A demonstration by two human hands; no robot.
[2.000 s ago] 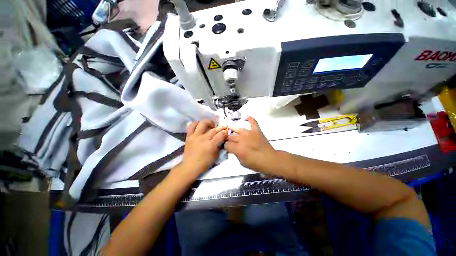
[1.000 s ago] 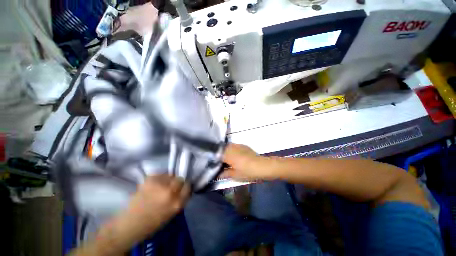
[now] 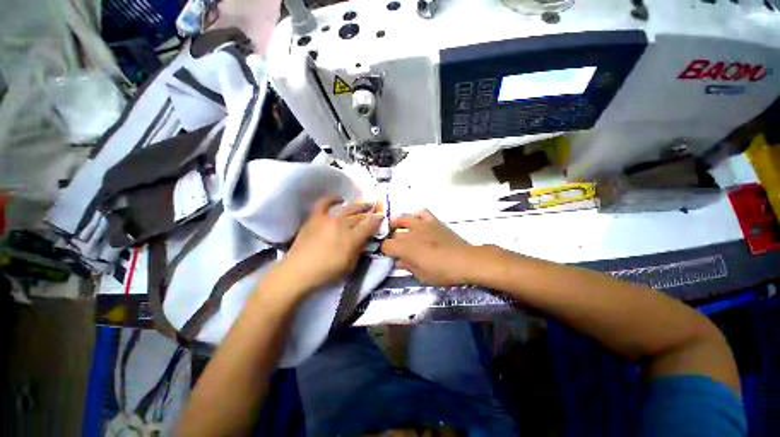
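A white garment piece with dark stripes (image 3: 282, 195) lies heaped left of the needle and hangs over the table's front edge. The presser foot and needle (image 3: 384, 167) are under the left end of the white sewing machine (image 3: 402, 77). My left hand (image 3: 333, 241) rests on the garment, fingertips pressing its edge just in front of the presser foot. My right hand (image 3: 425, 247) is beside it, fingertips pinching the same edge. A small yellow-orange spot shows near the left fingertips; what it is cannot be told.
Yellow-handled thread snips (image 3: 552, 198) lie under the machine arm, left of a small greyish box (image 3: 657, 195). Red (image 3: 753, 218) and yellow items are at the right end. A ruler strip (image 3: 667, 270) runs along the front edge. A clear plastic bag (image 3: 85, 107) is at left.
The garment was lifted and blurred in motion a second ago; it now lies refolded on the table. Both hands have moved back up to the needle area.
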